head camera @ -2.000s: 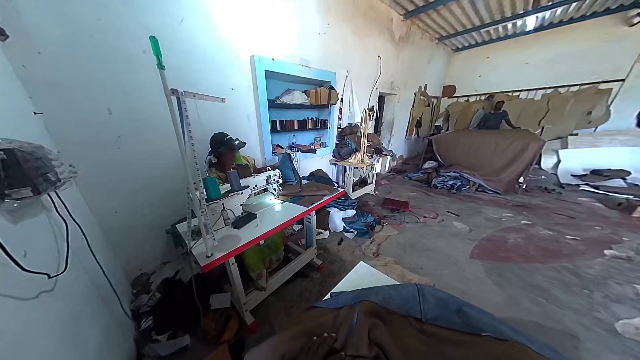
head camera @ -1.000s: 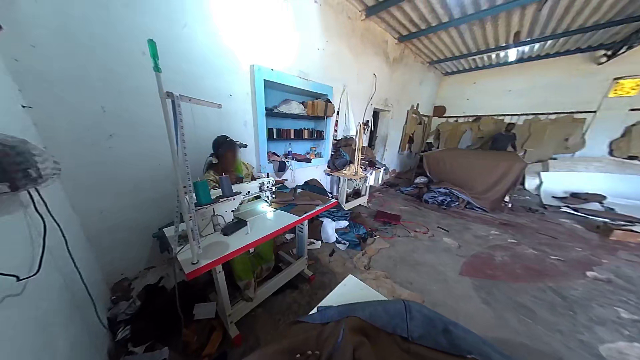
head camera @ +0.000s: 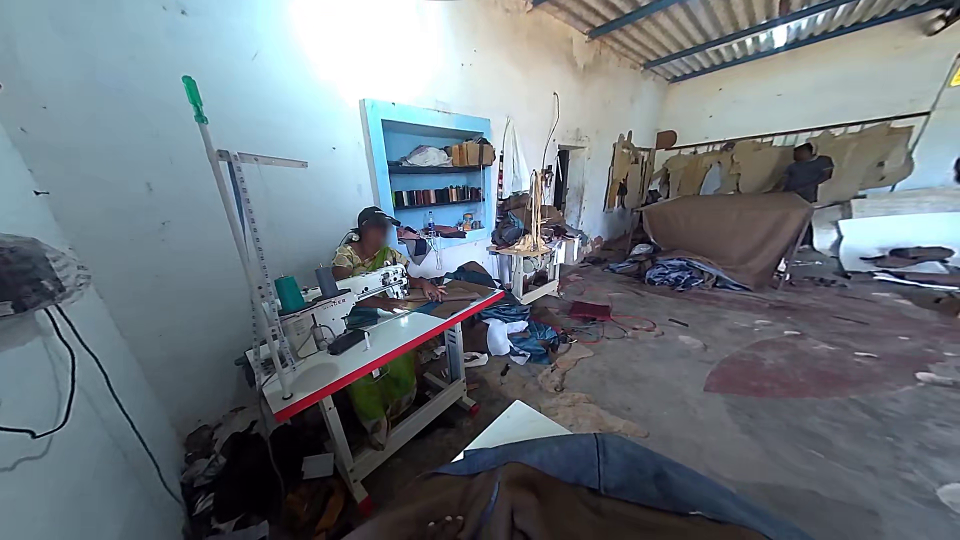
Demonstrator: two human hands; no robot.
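Observation:
A brown piece of material (head camera: 517, 502), with a blue piece (head camera: 645, 465) along its far edge, lies in folds at the bottom centre. The blue piece has a seam across it and partly covers the corner of a white board or tabletop (head camera: 517, 427). Fingertips, apparently of my left hand (head camera: 448, 520), show dimly on the brown material at the bottom edge; the rest of that hand is hidden, and its grip cannot be made out. My right hand is not in view.
A co-worker sits at a sewing machine (head camera: 337, 300) on a red-edged table (head camera: 390, 352) ahead left. Cloth (head camera: 532, 337) lies on the floor beyond. Farther back are a second machine table (head camera: 529, 262), a brown-draped stand (head camera: 727, 232) and another person.
The view has shifted somewhat. More of the fingers showed on the brown material two seconds ago than now. The blue and brown material still lies over the white corner.

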